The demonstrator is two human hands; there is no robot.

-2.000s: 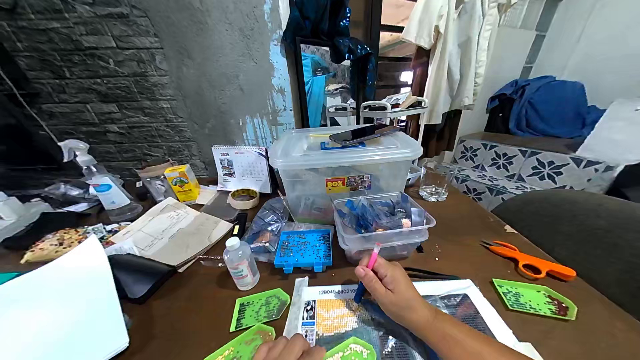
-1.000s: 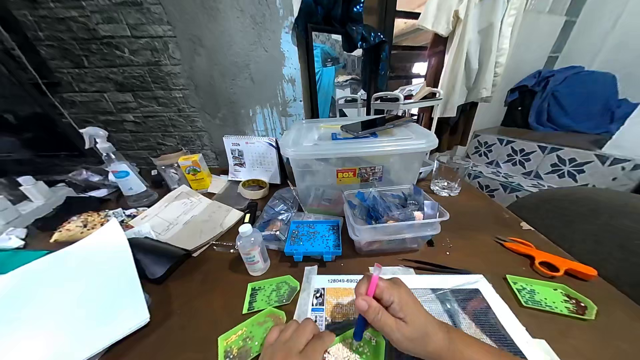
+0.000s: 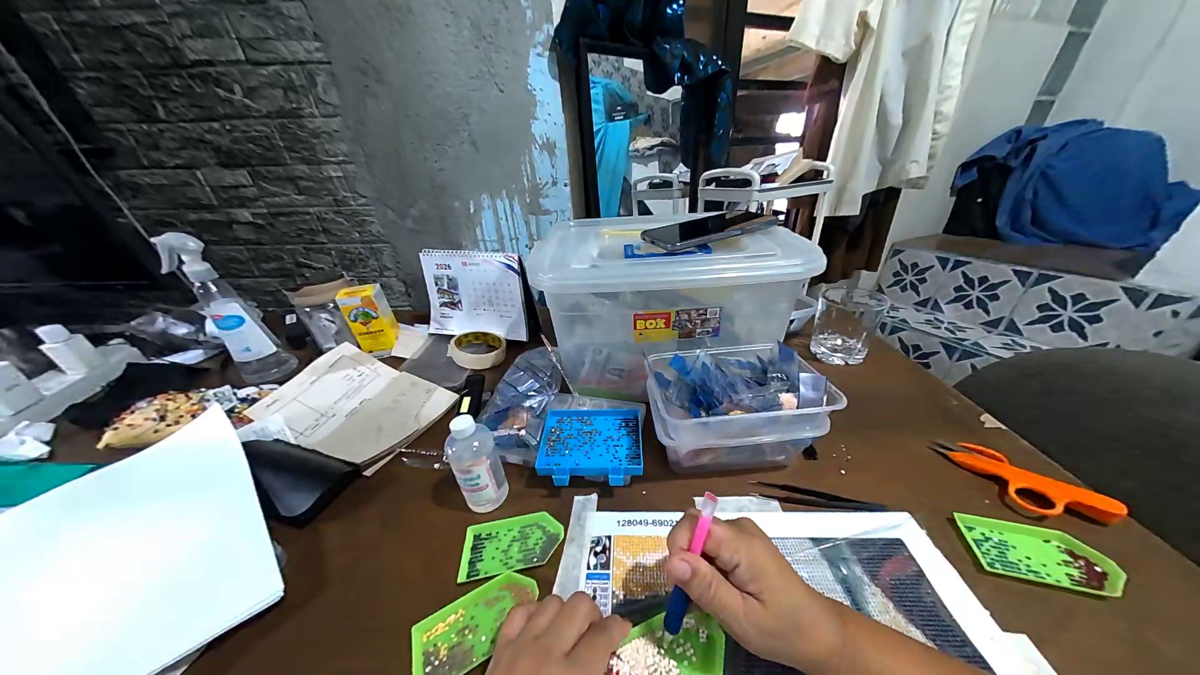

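My right hand [image 3: 750, 586] grips a diamond-painting pen [image 3: 691, 567] with a pink upper part and a blue lower part. Its tip points down into a green tray [image 3: 703, 647] of pale beads. Beside that tray, my left hand [image 3: 558, 637] rests with bent fingers near its left edge; whether it grips the tray cannot be told. Under my right hand lies a diamond-painting canvas [image 3: 881, 572] with a white border. Two more green trays, one with dark beads [image 3: 511, 546] and one with yellow and brown beads [image 3: 469, 626], sit to the left.
Behind the canvas are a blue bead case [image 3: 591, 444], a plastic tub of packets [image 3: 745, 427], black tweezers [image 3: 825, 499] and a small bottle [image 3: 476, 466]. Orange-handled scissors [image 3: 1031, 480] and another green tray [image 3: 1039, 555] lie right. White sheets [image 3: 131, 562] cover the left front.
Two seconds ago the pen was over the canvas, away from the pale beads; since then my right hand has brought it down to the tray of pale beads.
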